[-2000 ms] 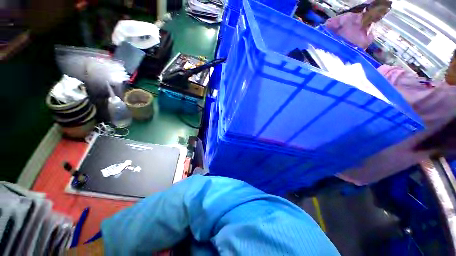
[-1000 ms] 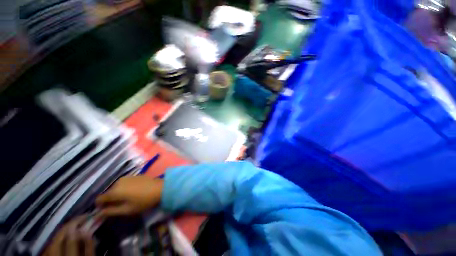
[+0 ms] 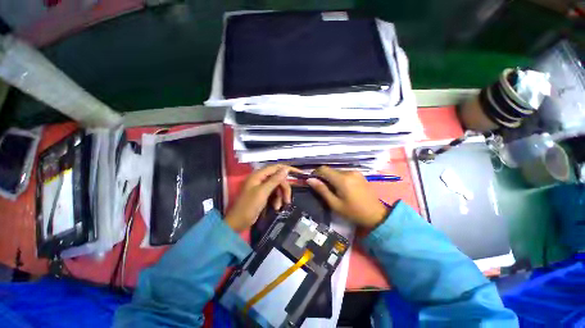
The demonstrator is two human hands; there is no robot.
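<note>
The opened tablet [image 3: 276, 282] lies aslant near the lap, with a pale silver battery and an orange-yellow flex cable [image 3: 279, 282] running diagonally over it. A dark panel and a white sheet lie under it. My left hand [image 3: 264, 192] and my right hand [image 3: 346, 192] meet just beyond the tablet's top end. Their fingertips pinch a thin dark strip [image 3: 300, 175] between them. Blue-handled cutters [image 3: 383, 177] lie beside my right hand, partly hidden.
Stacked dark tablets [image 3: 305, 57] with white sheets stand ahead. A wrapped tablet [image 3: 186, 186] and another opened tablet on sheets [image 3: 61, 198] lie left. A grey cover [image 3: 462, 198] lies right, with a banded pot [image 3: 494, 106] and a tape roll [image 3: 551, 164] beyond.
The view has swung from the blue crates to the bench in front of me. Both hands are now in view, holding the strip above the opened tablet's top end.
</note>
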